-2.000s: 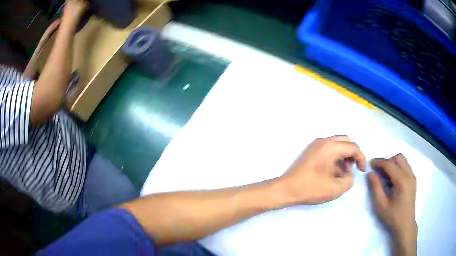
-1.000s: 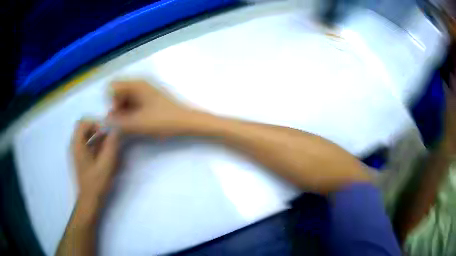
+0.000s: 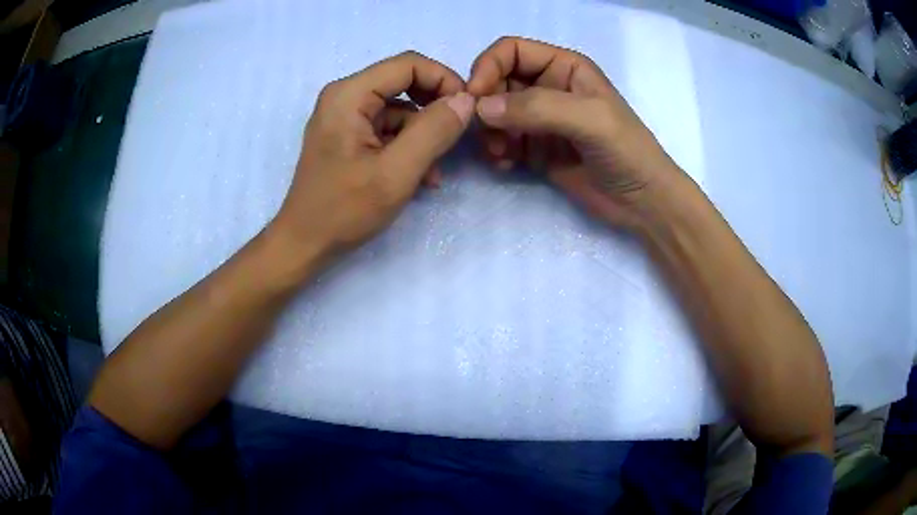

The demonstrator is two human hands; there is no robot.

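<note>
My left hand (image 3: 367, 151) and my right hand (image 3: 563, 126) are raised over the white foam sheet (image 3: 452, 342), bare, at the top middle of the view. The thumbs and forefingers of both hands are pinched and meet tip to tip. Nothing can be made out between the fingertips; anything small there is hidden. The other fingers of both hands are curled. The foam sheet under the hands has a slightly speckled surface.
Green bench top (image 3: 80, 171) shows at left, with a dark housing (image 3: 42, 106) at its far edge. Yellow loops (image 3: 891, 181) lie at far right. Clear bags (image 3: 843, 28) are at the upper right. A person's striped clothing (image 3: 35, 402) shows at lower left.
The view has swung from the left, then the right, to the middle, so both hands now appear centred. The hands stay close together with pinched fingertips.
</note>
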